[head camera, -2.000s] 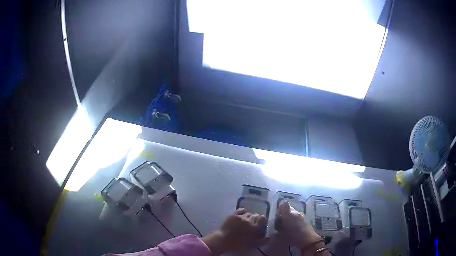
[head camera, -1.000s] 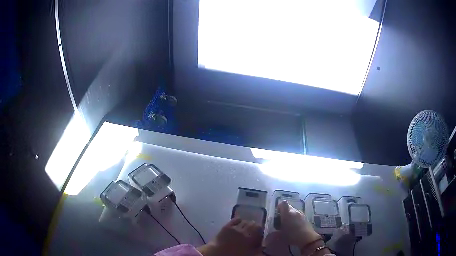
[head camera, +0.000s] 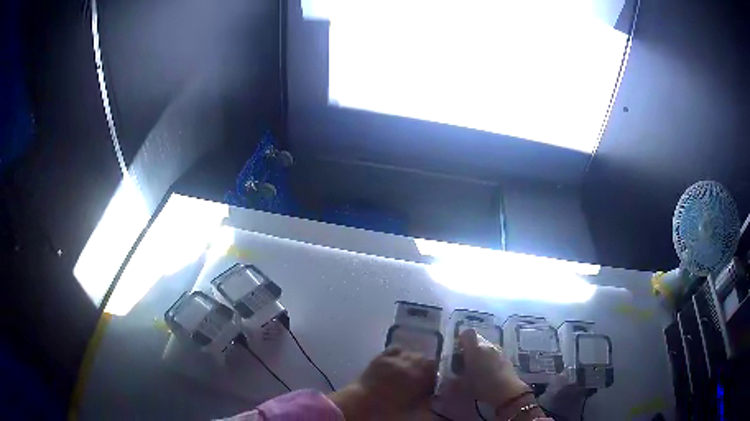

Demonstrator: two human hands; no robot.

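Note:
Several small corded floodlights stand on the white tabletop. Four are in a row at centre right; two more are at the left. My left hand lies over the near part of the leftmost lamp of the row, with fingers curled on it. My right hand is on the second lamp of the row, thumb on its housing. The fingertips of both hands are partly hidden or blurred. The third lamp and fourth lamp stand untouched to the right.
Black cords run from the two left lamps towards the near edge. A round desk fan stands at the right, above dark slotted racks. A blue item is behind the table at the left. Yellow tape marks the tabletop.
My left hand moved down and back up slightly with the view shift and stays at the leftmost lamp of the row. My right hand stays on the second lamp.

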